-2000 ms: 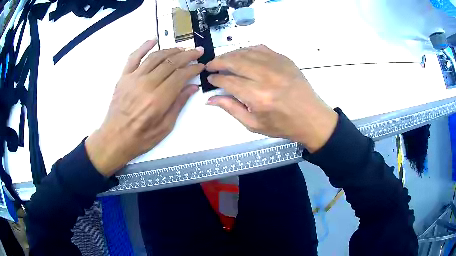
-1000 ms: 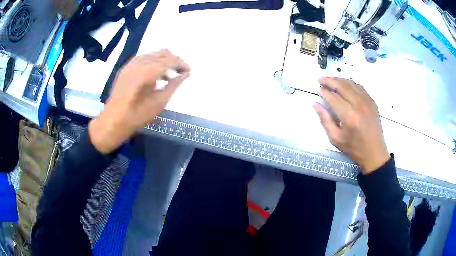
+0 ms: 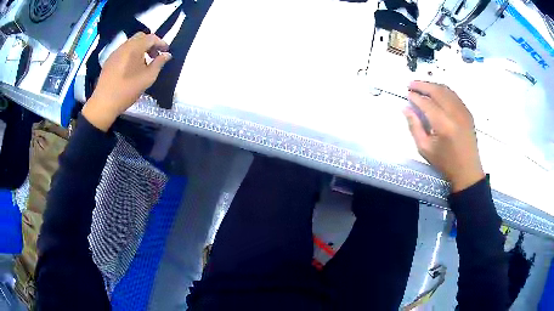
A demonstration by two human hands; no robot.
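Note:
My left hand (image 3: 130, 73) is over the loose black strips (image 3: 185, 51) at the left of the table, thumb and forefinger curled close together; I cannot tell whether a strip is between them. One flat strip hangs down beside the fingers to the table edge. My right hand (image 3: 443, 127) hovers over the table just in front of the presser foot (image 3: 415, 61), fingers apart and holding nothing visible. Black material (image 3: 393, 21) lies behind the tan-gold block (image 3: 398, 42), left of the foot. No strip shows in front of the foot.
The white machine head with blue stripe (image 3: 525, 42) stands at the upper right. A silver printed scale (image 3: 273, 137) runs along the front edge. A grey box with a round grille (image 3: 42, 11) and a dark rectangle (image 3: 58, 74) are at far left. Striped cloth (image 3: 124, 200) is below left.
The black strip under both hands is gone from the front of the foot. My left hand has moved left to the loose strips. My right hand stays near the foot. The view has turned left.

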